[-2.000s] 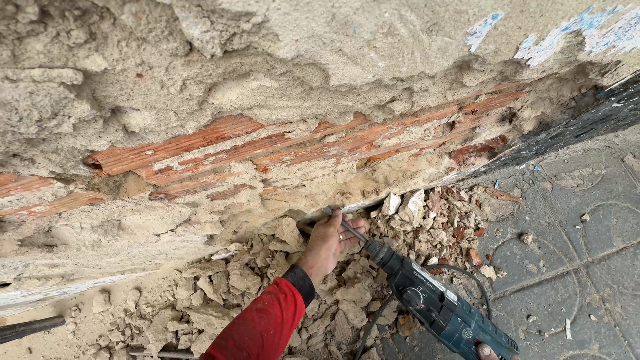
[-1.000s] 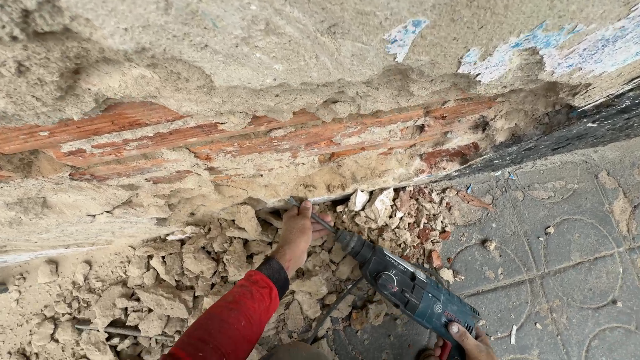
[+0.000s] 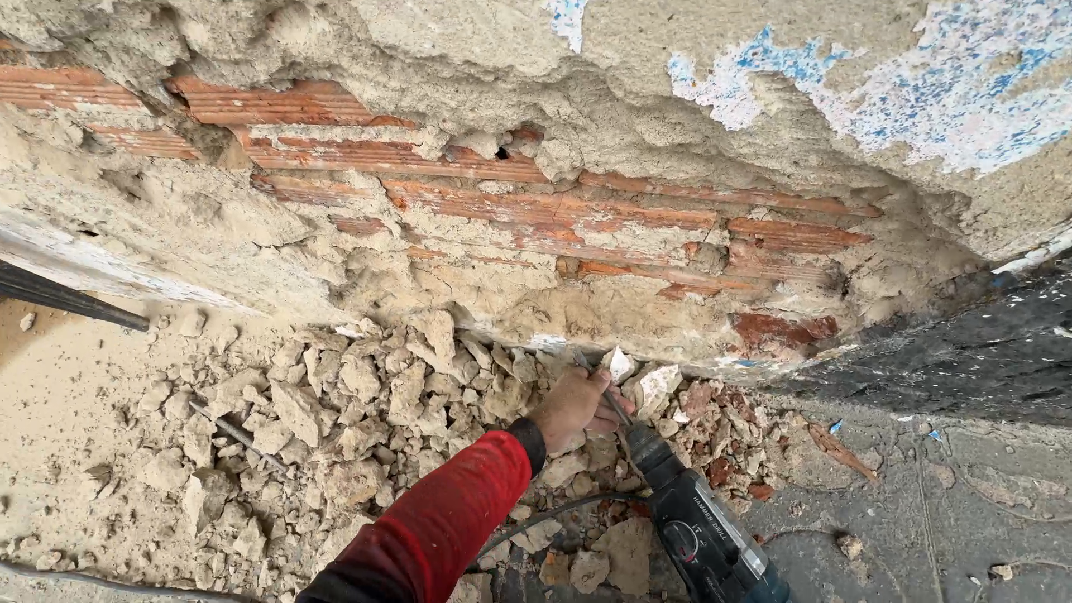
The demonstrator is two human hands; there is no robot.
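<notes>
My left hand [image 3: 578, 409], in a red sleeve with a dark cuff, grips the steel chisel bit [image 3: 618, 406] of a hammer drill [image 3: 699, 528]. The bit's tip points at the foot of the wall, beside pale plaster lumps. From the bit, the drill's dark body slants down to the lower right, and its rear handle is cut off by the bottom edge. My right hand is out of the frame. Above the bit, the wall shows broken plaster and bare ribbed red bricks [image 3: 536, 205].
Plaster rubble [image 3: 352, 419] is heaped along the wall's base, with a metal rod [image 3: 239, 433] lying in it. A power cord [image 3: 544, 512] crosses the debris by the drill. A black bar [image 3: 71, 295] juts in at left. Grey paving [image 3: 938, 494] lies at right.
The left hand stays on the bit near the wall's foot. The right hand, seen at the drill's rear a second ago, is now outside the view, which has shifted.
</notes>
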